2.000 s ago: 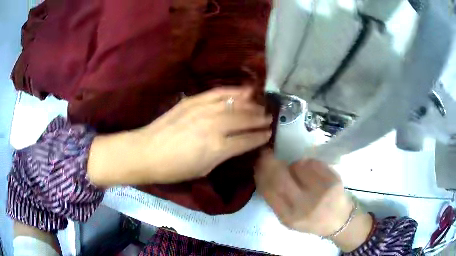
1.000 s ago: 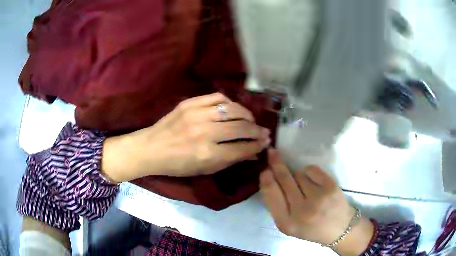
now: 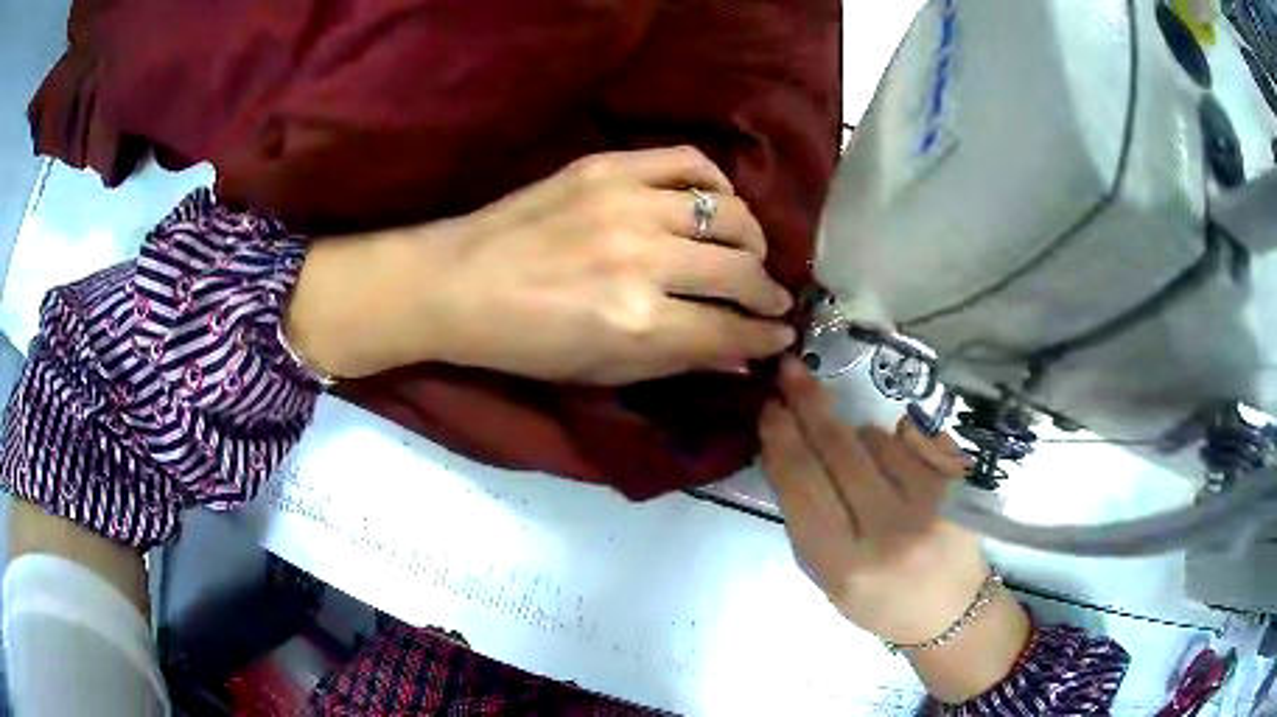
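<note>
The dark red-brown garment (image 3: 420, 98) lies bunched across the left and middle, its right edge at the needle area. My left hand (image 3: 616, 273) lies flat on the cloth, palm down, fingertips at the edge beside the presser foot area (image 3: 819, 315). My right hand (image 3: 882, 518) is at the cloth's front right edge, its fingertips touching the edge just below my left fingertips. Whether its fingers pinch the cloth cannot be told. The needle itself is too small to make out. The grey-white machine head (image 3: 1022, 182) stands right of the cloth.
The thread tension assembly (image 3: 994, 434) and a curved pale arm (image 3: 1120, 532) are close to my right hand. The white table (image 3: 462, 546) has ruler markings along its front. Red-handled snips (image 3: 1197, 684) lie at the far right edge. My checked lap shows below.
The view has shifted, and the machine head shows more sharply. The cloth edge and both hands stay together beside the needle area. My left hand appears higher in the picture.
</note>
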